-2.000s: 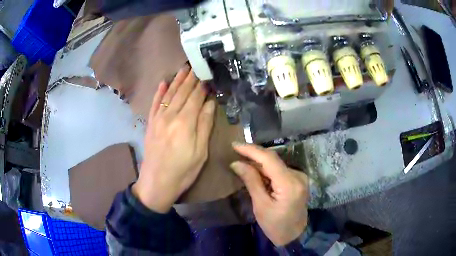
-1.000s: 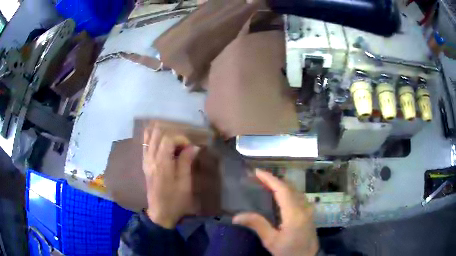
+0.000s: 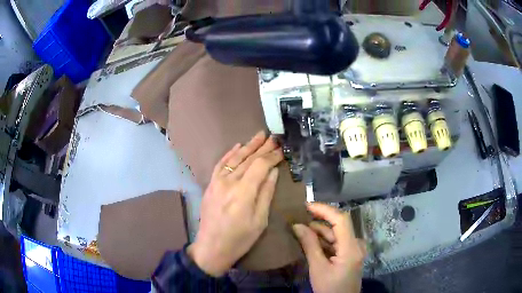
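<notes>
A brown fabric piece [image 3: 214, 114] lies from behind the presser foot to the table's front, against the overlock machine [image 3: 320, 86]. My left hand [image 3: 237, 200] lies flat on the brown fabric, fingertips just left of the presser foot [image 3: 295, 166]. My right hand [image 3: 335, 246] is at the fabric's right front edge, thumb and index finger close to it; whether they pinch it is unclear. Another flat brown cut piece [image 3: 143, 232] lies at the table's left front. The needle is hidden among dark parts.
A black lamp-like tube [image 3: 286, 43] hangs above the machine. Cream tension knobs [image 3: 355, 137] line its front. A thread cone [image 3: 457, 54], a black flat rectangle [image 3: 506, 119] and a small tray [image 3: 481, 214] are right. Blue crates [image 3: 71, 40] stand left of the worn white table [image 3: 123, 154].
One second ago both hands handled a blurred brown piece at the front. Now it lies by the presser foot, with my left hand flat on it and my right hand at its edge. The view has shifted.
</notes>
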